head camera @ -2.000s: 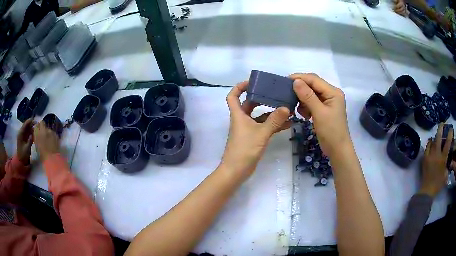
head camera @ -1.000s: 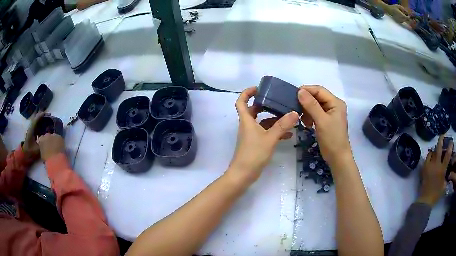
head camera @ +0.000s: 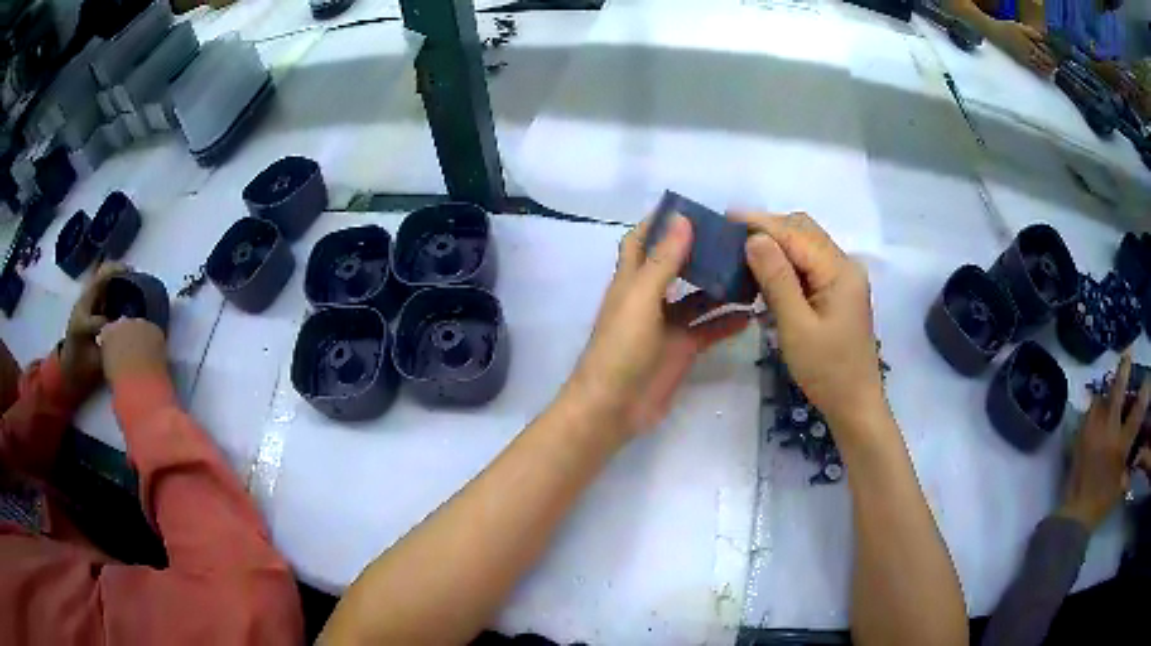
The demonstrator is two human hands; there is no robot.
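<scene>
A dark grey plastic housing (head camera: pixel 717 252) is held above the bench, its smooth outer side facing me. My left hand (head camera: pixel 637 322) grips its left part, with the thumb on the outer side and the fingers partly blurred. My right hand (head camera: pixel 814 297) holds its right end between thumb and fingers. The inside of the housing is hidden. A pile of small dark inserts (head camera: pixel 803 429) lies on the white bench just below my right hand, partly covered by it. Four housings (head camera: pixel 451 343) stand open side up in a group left of my hands, with a round hub visible inside each.
Two more housings (head camera: pixel 250 263) stand farther left. A green post (head camera: pixel 461 120) rises behind the group. Grey stacked pieces (head camera: pixel 221 95) are at far left. A person's hands (head camera: pixel 120 328) hold a housing at left. More housings (head camera: pixel 1026 394) and another person's hand (head camera: pixel 1104 442) are at right.
My left thumb has moved up from below onto the housing's outer side, and the housing is tilted differently. The bench items at left have shifted slightly right in the view.
</scene>
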